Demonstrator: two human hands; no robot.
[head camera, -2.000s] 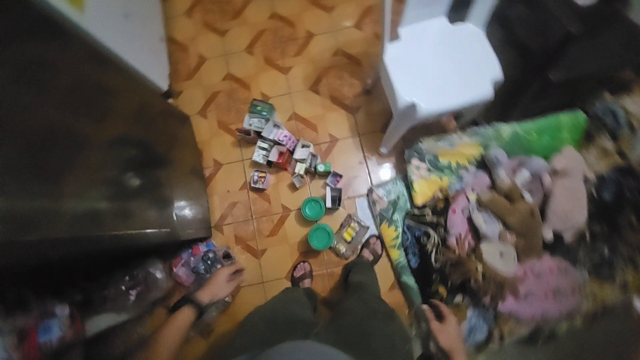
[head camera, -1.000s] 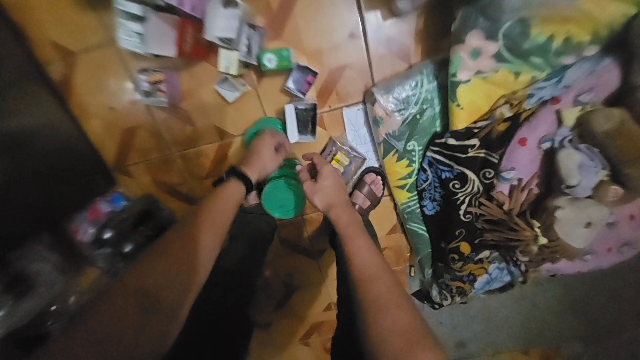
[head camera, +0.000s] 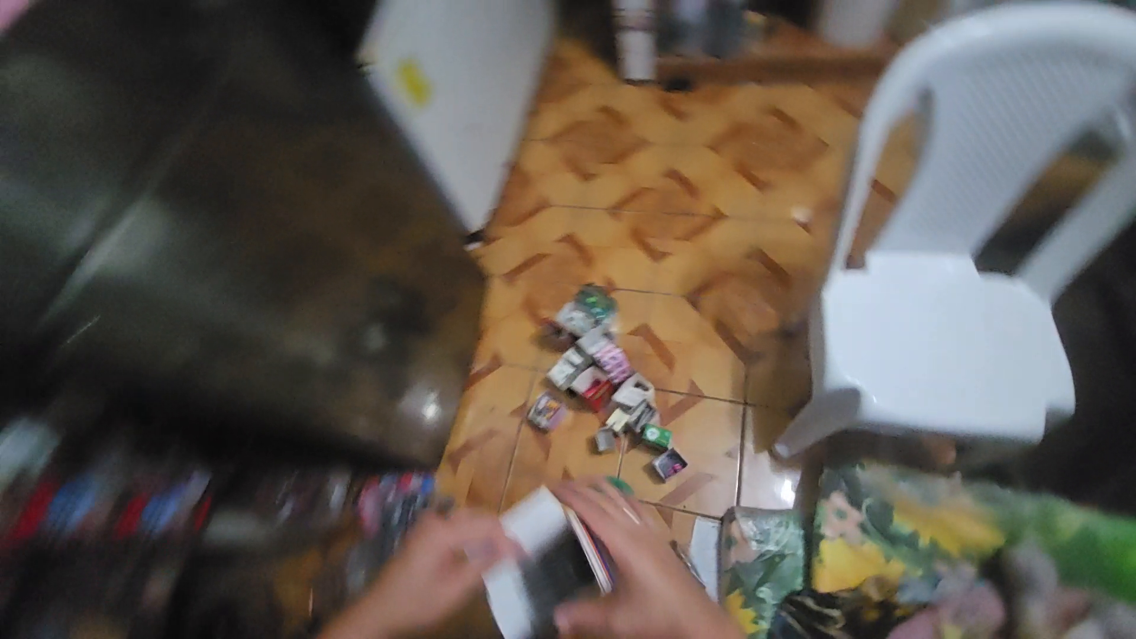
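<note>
My right hand (head camera: 621, 555) grips a small black-and-white box (head camera: 550, 564) at the bottom centre, its fingers over the far edge and its thumb at the near side. Against the box's left edge lies my left hand (head camera: 444, 559), blurred, its fingertips at the white part. Beyond the hands, a loose pile of small cartons (head camera: 595, 373) rests on the tiled floor, with a green-and-white carton (head camera: 657, 436) and a dark open carton (head camera: 670, 464) nearest. A bit of something green (head camera: 619, 485) shows just past my right fingers; the rest is hidden.
A white plastic chair (head camera: 941, 346) stands at right. Below it lies a floral plastic sheet (head camera: 896, 524) with blurred soft items. Dark furniture (head camera: 222, 266) fills the left side, beside a white panel (head camera: 461, 98). Blurred packaged items (head camera: 395, 506) lie at lower left.
The black-and-white box, on the floor near the green lids a second ago, is now held up between my hands. The view has swung up and back.
</note>
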